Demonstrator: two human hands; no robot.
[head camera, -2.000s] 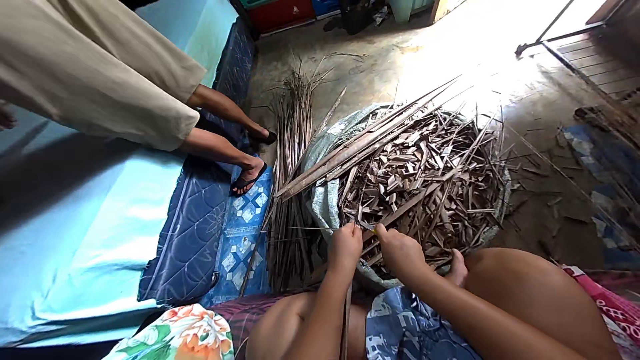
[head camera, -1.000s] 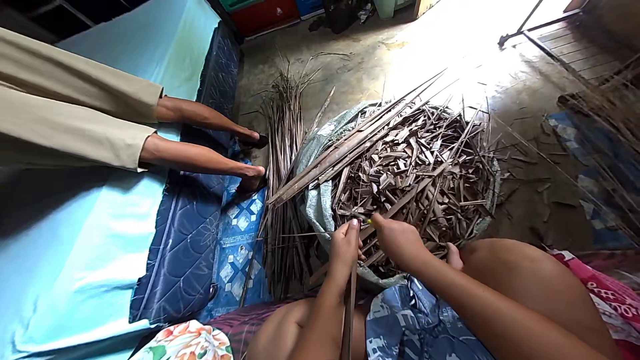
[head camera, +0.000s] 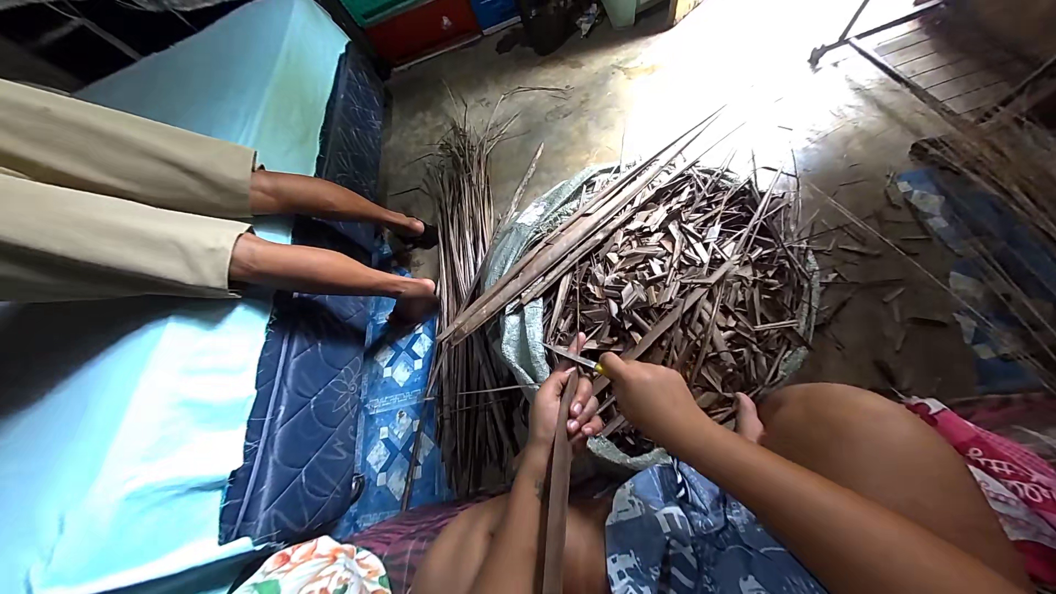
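Dry palm leaf strips (head camera: 556, 503) run back along my left forearm, and my left hand (head camera: 563, 408) is closed around their far end. My right hand (head camera: 652, 400) grips a small knife (head camera: 575, 357) with a yellow part at its handle; the blade points left, just beyond the held end. Both hands are above the near rim of a woven plastic sack (head camera: 524, 330), which is full of short cut leaf pieces (head camera: 685, 264). Several long dry leaves (head camera: 569, 239) lie across the sack's left side.
A bundle of long dry leaves (head camera: 470, 330) lies left of the sack. Further left, another person's legs (head camera: 330, 198) stand beside a blue mattress (head camera: 305, 412). Leaf scraps (head camera: 899, 305) litter the floor at right, near a metal frame (head camera: 891, 74).
The other person's lower foot has shifted, its heel now raised or turned. The fingers of my left hand have turned more upward, and the knife blade now shows plainly.
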